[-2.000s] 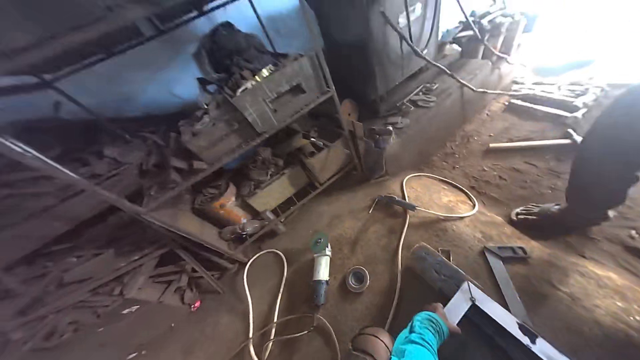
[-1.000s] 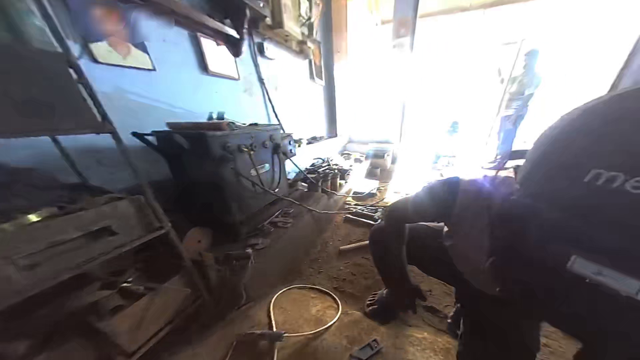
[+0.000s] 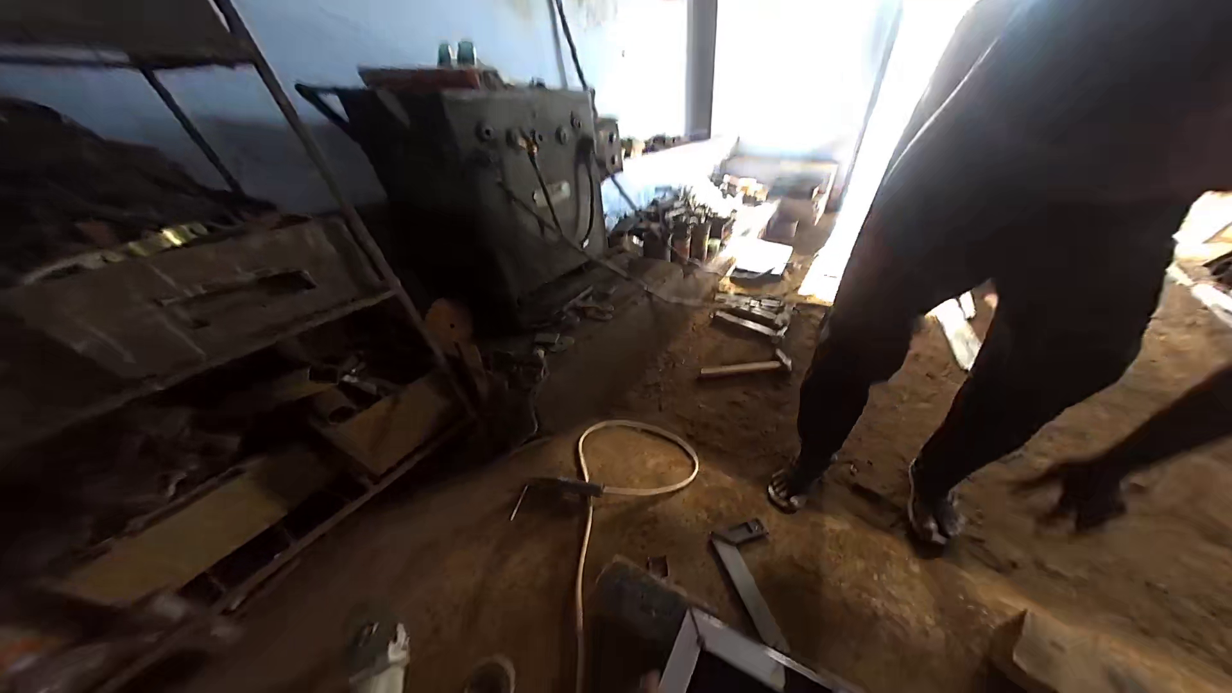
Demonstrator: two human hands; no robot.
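Observation:
At the bottom edge a small blurred bit of a hand, seemingly my left hand [image 3: 651,682], shows beside the mitred corner of a metal frame [image 3: 736,653]; its grip is hidden. My right hand is out of view. The frame's corner lies over a dark block [image 3: 640,602]. Just beyond it, a metal try square [image 3: 749,587] rests on the dirt floor. A welding electrode holder [image 3: 568,487] with a bent rod lies further off, its pale cable looping on the ground. Part of an angle grinder [image 3: 385,659] appears at the bottom left, near a round ring-shaped object [image 3: 491,676].
Another person [image 3: 1011,221] stands bent at the right, one hand [image 3: 1083,491] hanging low. A metal rack [image 3: 356,226] with loaded trays fills the left. Behind stands a large welding machine [image 3: 520,183] with cables. A hammer [image 3: 746,369] and a block [image 3: 1097,659] lie on the floor.
The other person, crouched low one second ago, is now up on both feet, bent forward. My teal-sleeved arm, on the metal frame two seconds ago, is mostly out of view. The view has swung up and partly back.

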